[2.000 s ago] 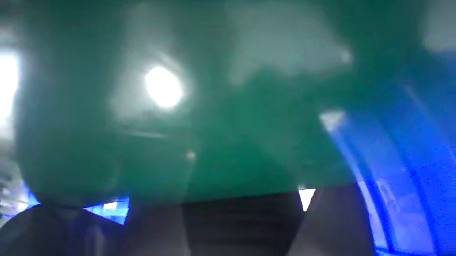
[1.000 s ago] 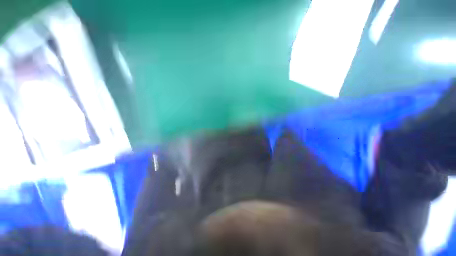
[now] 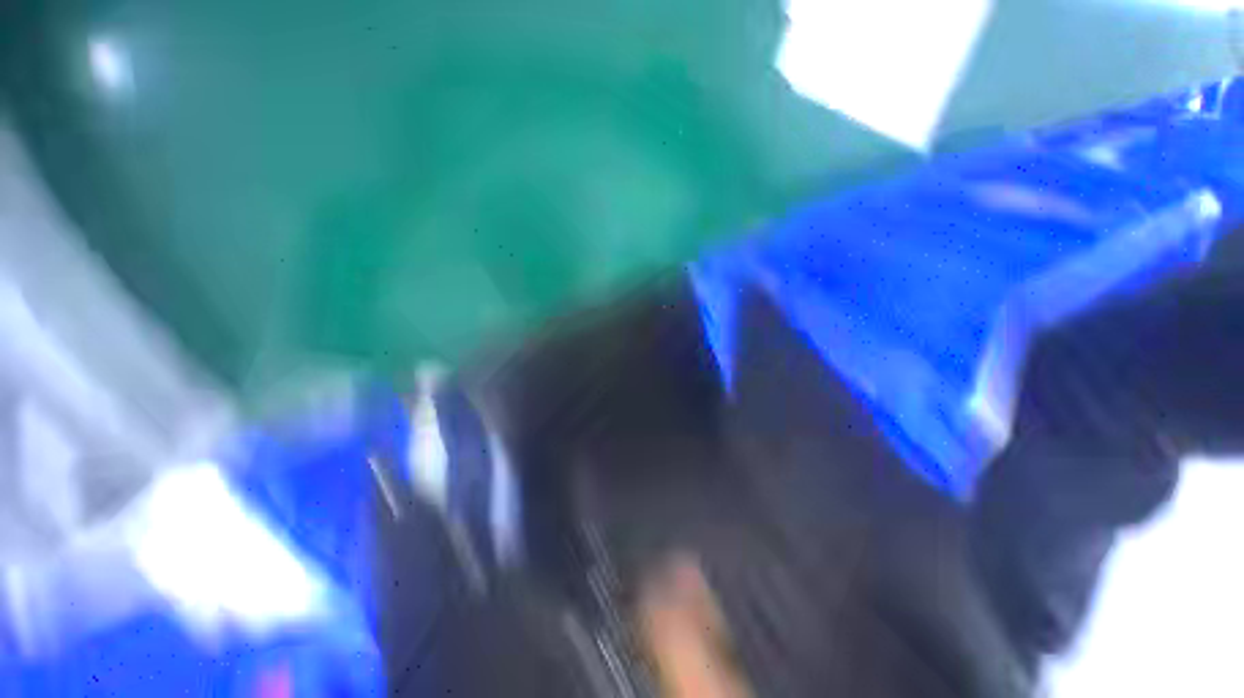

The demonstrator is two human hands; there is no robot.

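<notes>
The view is blurred. A skin-coloured patch, part of a hand [image 3: 689, 627], shows low in the middle against my dark jacket. I cannot tell which hand it is, nor whether it holds anything. A dark sleeve-like shape [image 3: 1091, 423] is at the right; no hand can be made out on it. A white sheet [image 3: 887, 62] lies on the glossy green bench [image 3: 532, 191] at the top right.
A blue bin [image 3: 887, 327] is below the bench edge at the right. More blue plastic [image 3: 307, 477] with a bright white patch [image 3: 218, 545] is at the lower left. A blurred pale grey-white shape [image 3: 68, 368] fills the left side.
The view has shifted and tilted. The white sheet sits higher in the picture, and more of the right blue bin shows. The skin-coloured patch at the bottom looks narrower than a second ago.
</notes>
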